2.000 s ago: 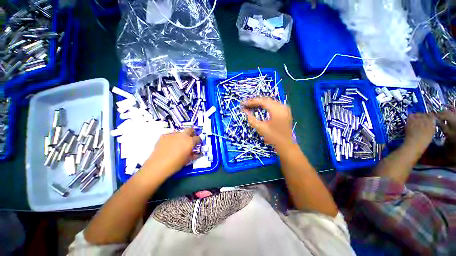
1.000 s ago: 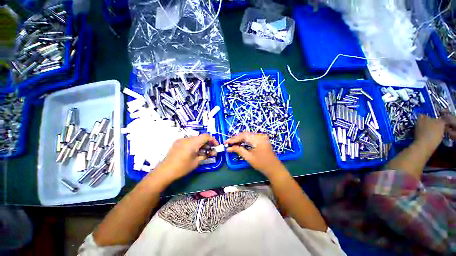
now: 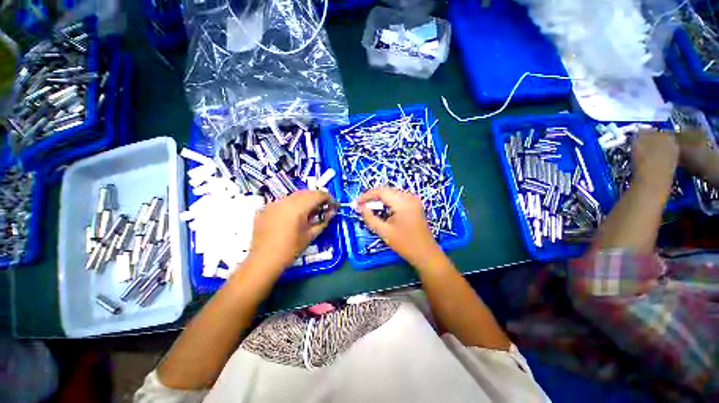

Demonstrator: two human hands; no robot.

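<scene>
My left hand (image 3: 290, 224) is over the near part of the left blue tray (image 3: 335, 264), its fingertips pinched on a small piece mostly hidden by them. My right hand (image 3: 396, 223) is over the middle blue tray (image 3: 465, 240), pinching a small whitish piece. A thin pale rod (image 3: 347, 206) spans the short gap between the two hands. White plastic sleeves (image 3: 225, 228) are heaped at the near left of the left tray, with shiny metal tubes (image 3: 268, 161) behind them. Thin rods (image 3: 394, 153) lie tangled in the middle tray.
A white tub (image 3: 69, 303) with metal cylinders stands at left, stacked blue trays behind it. A clear plastic bag (image 3: 264, 71) covers the left tray's back. A small clear container (image 3: 406, 59) is at back centre. Another person's arm (image 3: 635, 208) reaches over trays at right.
Since two seconds ago, my right hand has come from over the rods to meet my left hand. Since one second ago, both have risen slightly and a thin rod shows between them.
</scene>
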